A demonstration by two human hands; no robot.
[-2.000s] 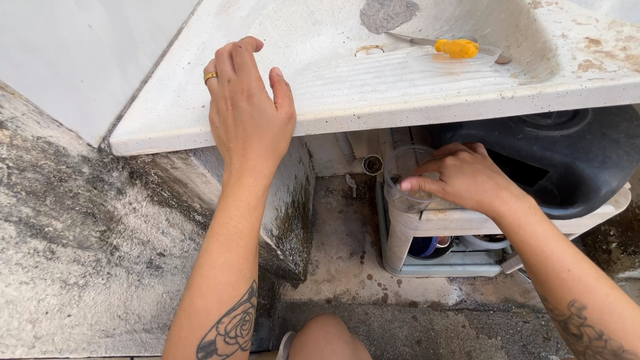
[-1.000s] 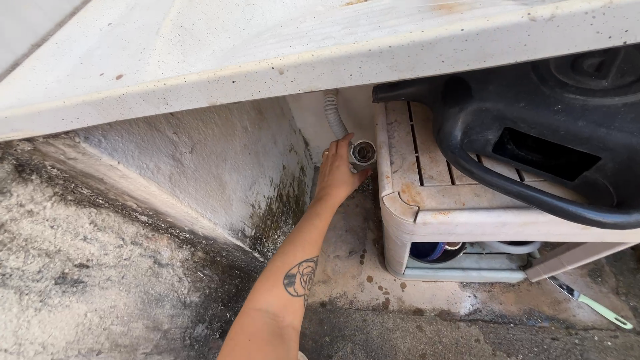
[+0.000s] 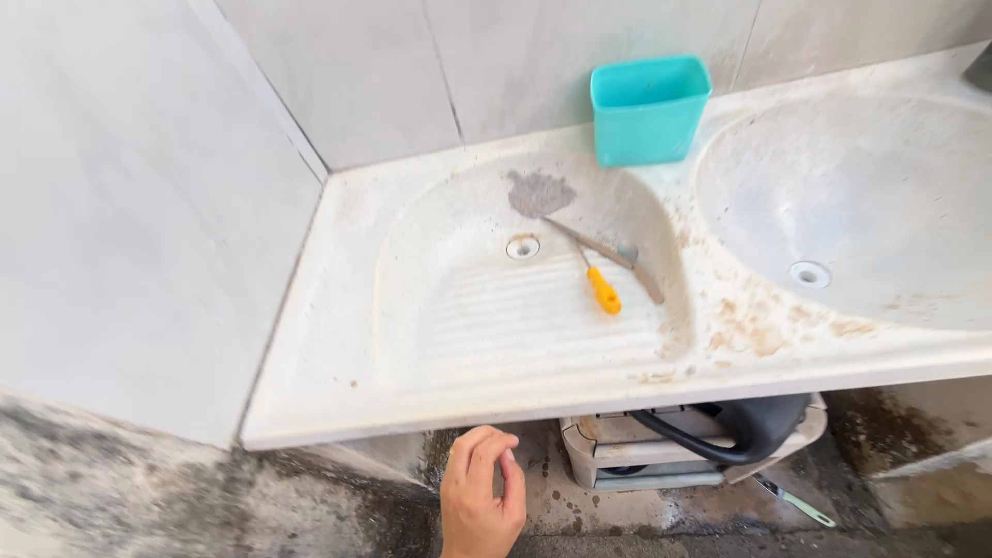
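Observation:
My left hand (image 3: 484,492) is raised just below the front edge of the white double sink (image 3: 349,415). Its fingers are curled, with a gap between thumb and forefinger, and nothing shows in it. My right hand is out of view. In the left basin, a yellow-handled screwdriver (image 3: 604,291) lies beside a knife (image 3: 604,252), right of the round drain (image 3: 522,247). A patch of grey residue (image 3: 539,194) clings behind that drain. The pipe under the basin is hidden.
A turquoise plastic container (image 3: 649,128) stands on the rim between the basins. Below the sink are a plastic shelf unit (image 3: 659,452) and a black plastic container (image 3: 763,430). A green-handled knife (image 3: 806,508) lies on the floor. Tiled walls border the sink.
My left hand has left the pipe end that it touched under the sink. The right hand, seen earliest at a clear cup by the shelf unit, is out of view. The view has swung up.

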